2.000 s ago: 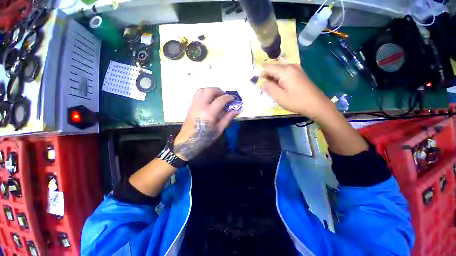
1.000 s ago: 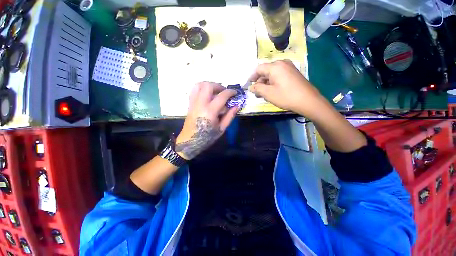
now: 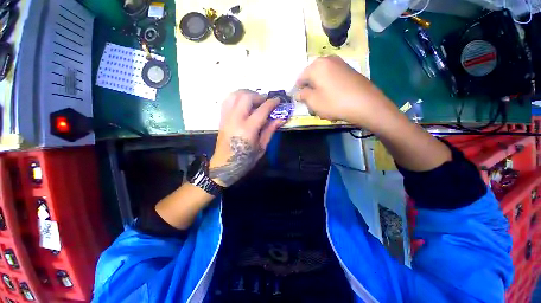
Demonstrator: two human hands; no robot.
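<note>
My left hand (image 3: 242, 127), with a watch on the wrist, grips a small round watch head (image 3: 281, 109) with a dark rim and silver-violet face, over the front edge of the pale sheet (image 3: 261, 29). My right hand (image 3: 326, 92) is just right of it, fingertips pinched together close to the rim. A thin pale sliver seems to show at the right fingertips; it is too small to identify, and whether it touches the watch head is unclear.
A heat gun nozzle (image 3: 336, 23) stands at the sheet's upper right. Dark discs (image 3: 228, 28) lie upper left. A marked sheet (image 3: 126, 70) and vented box (image 3: 56, 71) are left; a squeeze bottle (image 3: 388, 13), slim tools (image 3: 425, 52) and fan (image 3: 483, 58) are right.
My right hand has moved from the sheet's right part in to the watch head. My left hand still holds the watch head. The view has shifted, so bench things sit higher in the picture.
</note>
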